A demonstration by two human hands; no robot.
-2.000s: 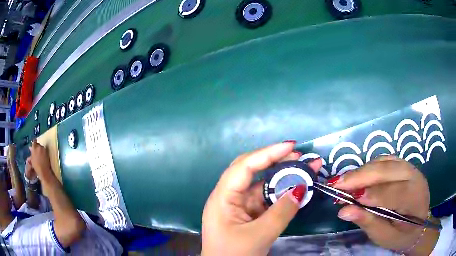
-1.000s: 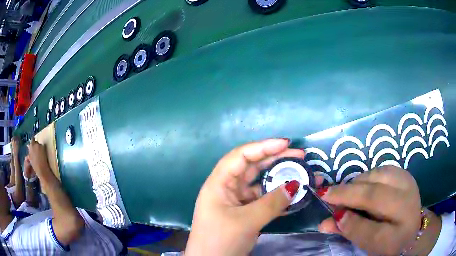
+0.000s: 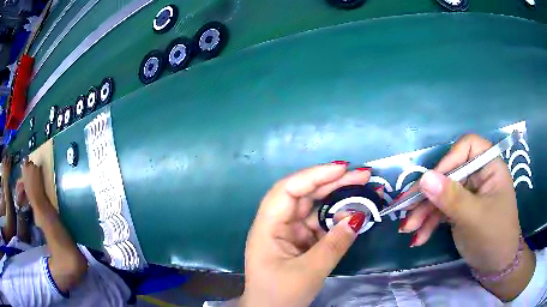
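Observation:
My left hand (image 3: 300, 234) holds a round black part (image 3: 336, 198) with a grey centre, thumb pressed on its face. A white arc sticker (image 3: 360, 202) lies along the upper and right side of that face. My right hand (image 3: 465, 198) holds silver tweezers (image 3: 474, 166), their tip touching or very near the part's right edge and their wide end up to the right. A sticker sheet (image 3: 520, 162) with white arcs lies on the bench beneath my right hand, which hides much of it.
A second sticker sheet (image 3: 109, 192) lies at left. Black parts (image 3: 179, 54) stand in rows on the green strip along the far side. A tan board (image 3: 45, 174), a red bin (image 3: 21, 93) and a neighbouring worker's arm (image 3: 51, 228) are at far left.
My right hand has turned, so the tweezers now slope up to the right. The part is turned and tilted in my left hand. The far black parts have shifted in view.

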